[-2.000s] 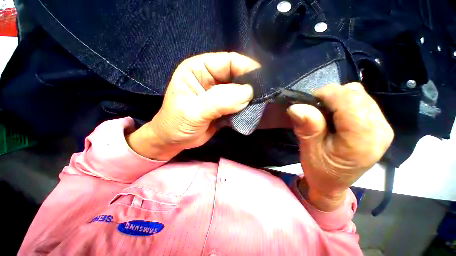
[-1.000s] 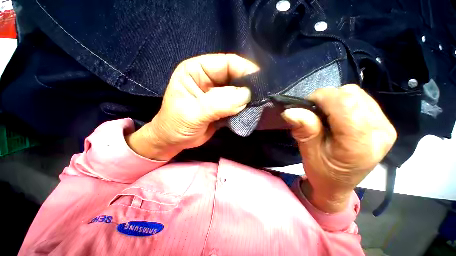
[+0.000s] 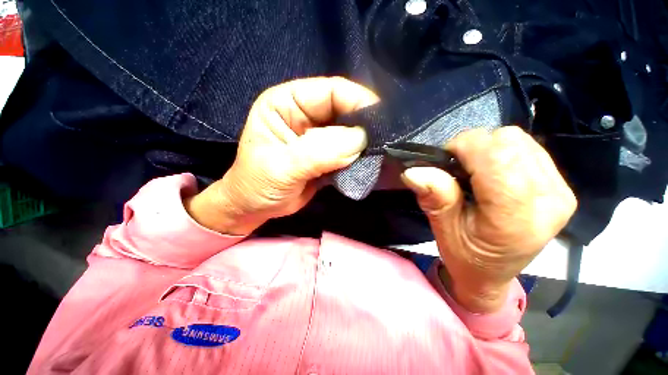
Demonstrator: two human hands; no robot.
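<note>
The dark denim jacket point(image 3: 278, 44) covers most of the view. My left hand point(image 3: 300, 150) pinches a fabric edge with a seam between thumb and fingers. The grey-blue wrong side of the denim point(image 3: 461, 121) shows beside the seam and below my left thumb. My right hand point(image 3: 505, 194) holds small dark thread snips point(image 3: 417, 152), partly hidden in the fingers. Their tips lie at the seam, just right of my left thumb. Whether the blades are apart cannot be told.
Round silver buttons point(image 3: 472, 36) show on the jacket at upper right. The white table point(image 3: 619, 249) shows at right, with a dark strap point(image 3: 573, 275) hanging over its edge. Red material point(image 3: 10, 33) is at far upper left. A green crate point(image 3: 18, 205) is at the left edge.
My right hand's snips have moved a little left and down along the seam, closer to my left thumb. My left hand keeps its pinch in nearly the same place.
</note>
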